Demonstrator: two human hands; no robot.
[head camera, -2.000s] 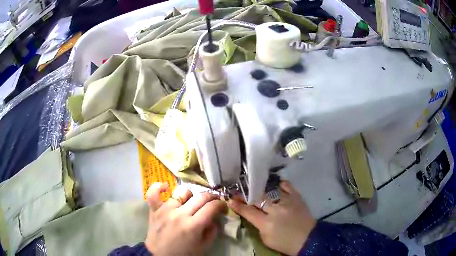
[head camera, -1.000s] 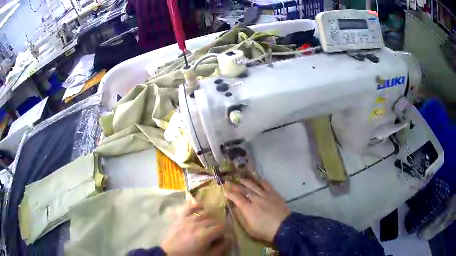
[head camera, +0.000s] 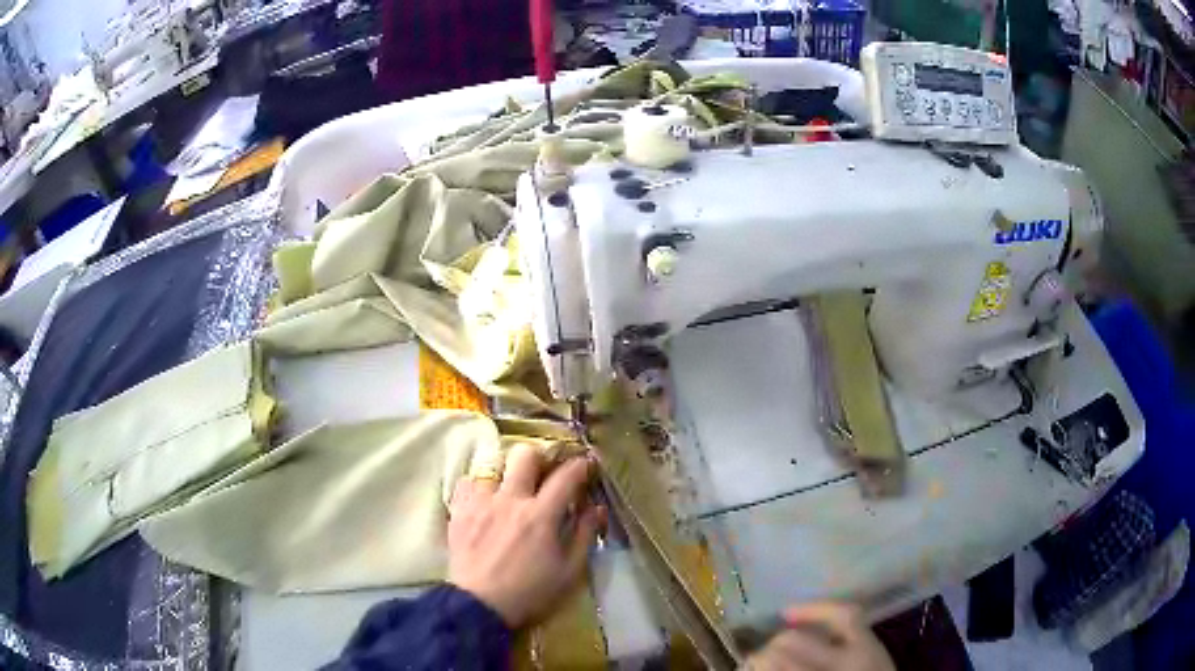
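The white lockstitch machine (head camera: 786, 236) stands in front of me. My left hand (head camera: 522, 531) lies on the cloth just below the needle area (head camera: 579, 417), fingers bent and pressing the fabric. A pale khaki garment panel (head camera: 328, 505) spreads left from under that hand. A long narrow darker band strip (head camera: 662, 551) runs from the needle towards the lower right. My right hand (head camera: 815, 645) is at its lower end, holding it, cut off by the bottom edge and slightly blurred. The contact at the needle is partly hidden by the machine head.
A stack of bands (head camera: 854, 393) lies under the machine arm. Folded panels (head camera: 151, 452) lie at left on a dark surface. A crumpled khaki heap (head camera: 393, 243) is behind the head. Orange-yellow tape (head camera: 448, 383) is left of the needle. A control panel (head camera: 941, 95) stands upper right.
My right hand has moved from beside the needle to the lower right, with the band drawn out straight. My left hand has moved up nearer the needle. The panel's left part has shifted.
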